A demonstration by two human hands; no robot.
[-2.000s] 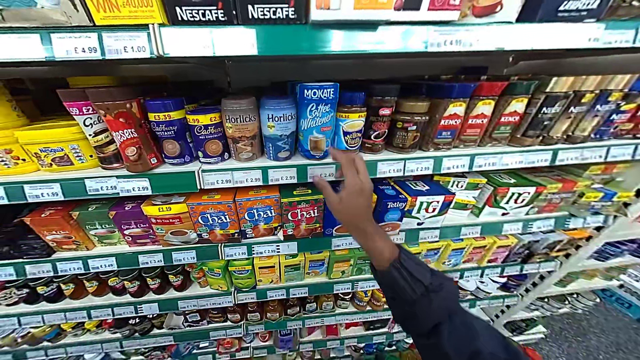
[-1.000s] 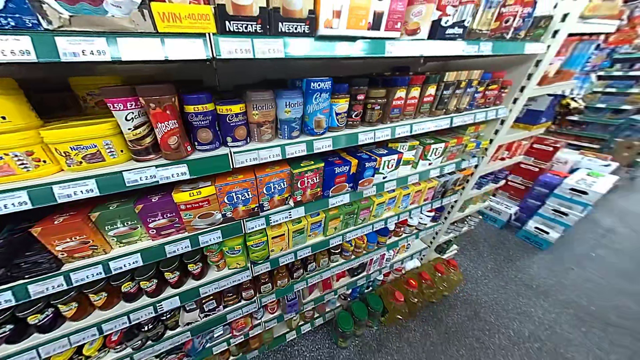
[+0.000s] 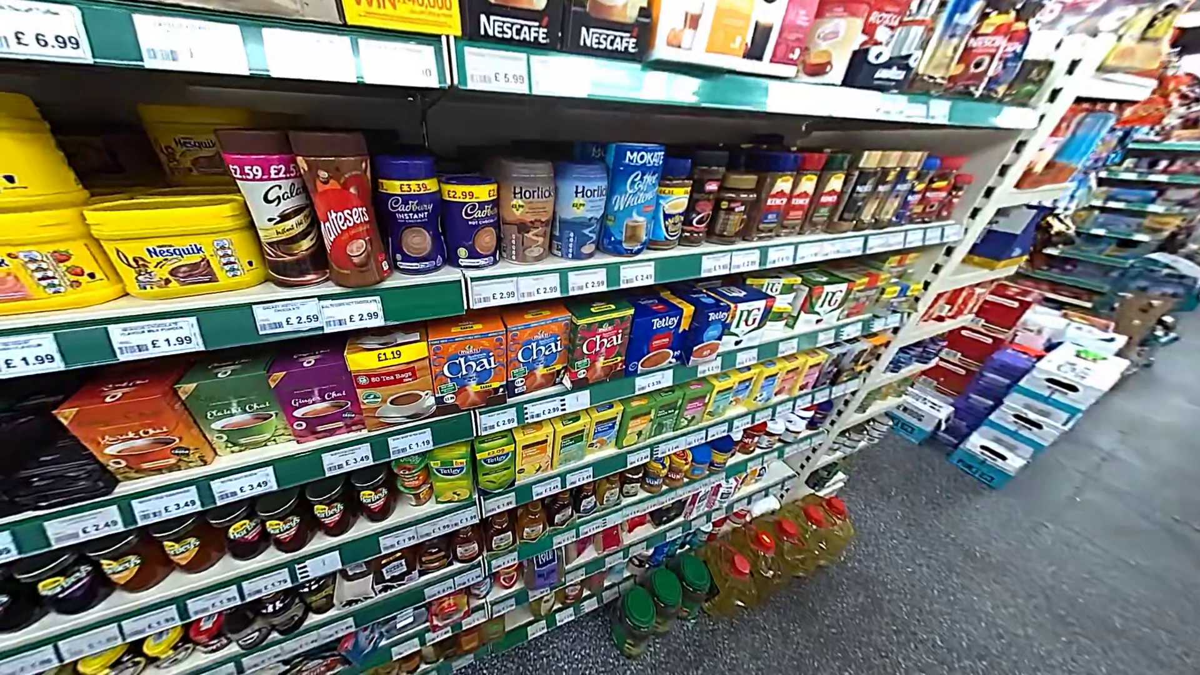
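Note:
Neither of my hands shows in the head view. A blue Mokate coffee whitener box (image 3: 631, 199) stands on the upper middle shelf, between a blue Horlicks jar (image 3: 579, 210) and a small jar with a blue lid (image 3: 671, 203). Left of these are Cadbury hot chocolate tubs (image 3: 410, 216), a red-brown Maltesers jar (image 3: 339, 208) and yellow Nesquik tubs (image 3: 178, 246). Glass coffee jars (image 3: 774, 195) line the shelf to the right. One shelf lower, orange chai boxes (image 3: 468, 362) stand beside blue Tetley tea boxes (image 3: 654, 330).
Jam jars (image 3: 283, 518) fill a lower shelf at the left. Large oil bottles with red caps (image 3: 731, 574) and green-lidded jars (image 3: 636, 614) stand on the grey speckled floor (image 3: 900, 581). Stacked cartons (image 3: 994, 450) are farther along the aisle at right.
A hand in a dark sleeve was raised before the shelves two seconds ago; it is out of view now. The view has swung to the right along the aisle.

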